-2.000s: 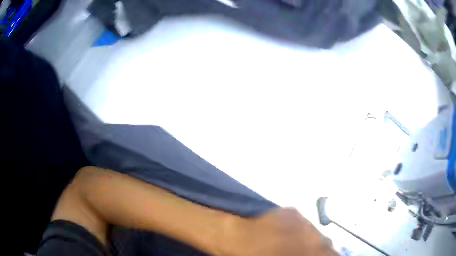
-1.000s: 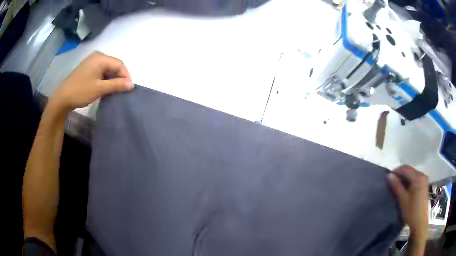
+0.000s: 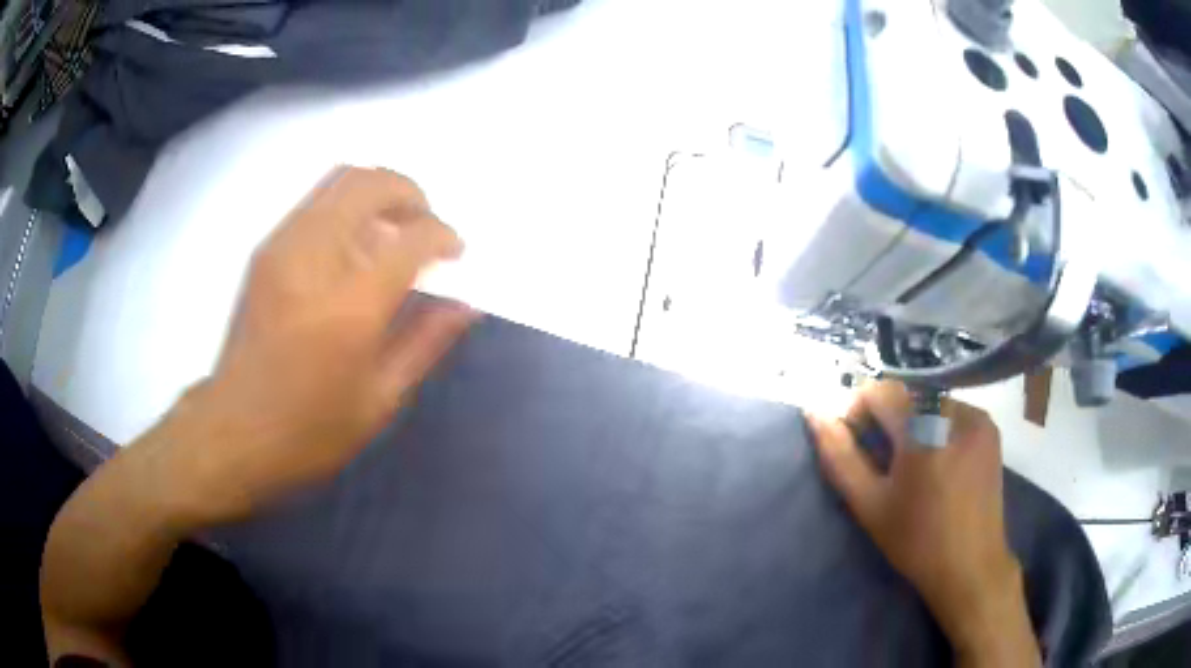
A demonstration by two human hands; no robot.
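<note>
A dark grey cloth piece [image 3: 588, 483] lies over the near part of the white table and hangs over its edge. Its straight upper edge runs from my left hand to the needle area of the sewing machine head [image 3: 940, 196]. My left hand [image 3: 327, 326] is blurred at the cloth's upper left corner, thumb and fingers apart; whether it grips the cloth is unclear. My right hand [image 3: 921, 483] is at the cloth's edge just under the machine head, fingertips pinching the cloth beside the presser foot area. The needle is hidden.
A heap of dark grey garments [image 3: 196, 105] with white strips lies at the far left. A rounded machine bed plate outline [image 3: 705, 261] shows left of the head. A brown strip [image 3: 1037, 395] stands right of the head. Small dark clutter [image 3: 1172, 516] lies at the right edge.
The machine head is larger and nearer in view. The cloth's right part has come under the head with my right hand. My left hand has shifted right and down and looks looser.
</note>
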